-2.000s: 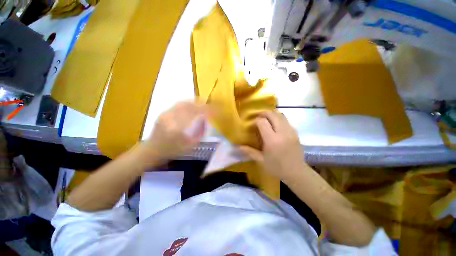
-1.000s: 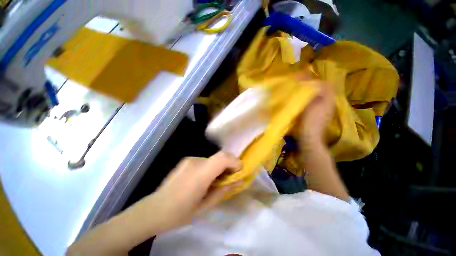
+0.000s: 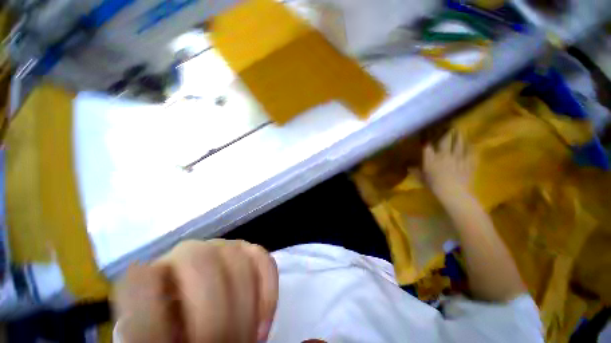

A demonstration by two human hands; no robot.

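Note:
My left hand (image 3: 197,291) is large and blurred at the bottom left, in front of the table edge. Its fingers are curled together and no cloth shows in it; its palm side is hidden. My right hand (image 3: 450,164) lies on the crumpled mustard-yellow heap (image 3: 522,161) below the table's right edge, with its fingers apart. A notched yellow panel (image 3: 295,63) lies flat on the white table (image 3: 134,167). Long yellow panels (image 3: 57,194) lie at the far left.
The sewing machine head (image 3: 144,80) is blurred at the upper left, by a bright lamp glow. Scissors with yellow handles (image 3: 462,57) and a green ring-shaped item (image 3: 455,27) lie at the table's right end. A blue item (image 3: 559,94) shows by the heap.
The yellow piece held between both hands is out of them and no longer distinct from the heap. My left hand has moved down and left. The view has turned back toward the table.

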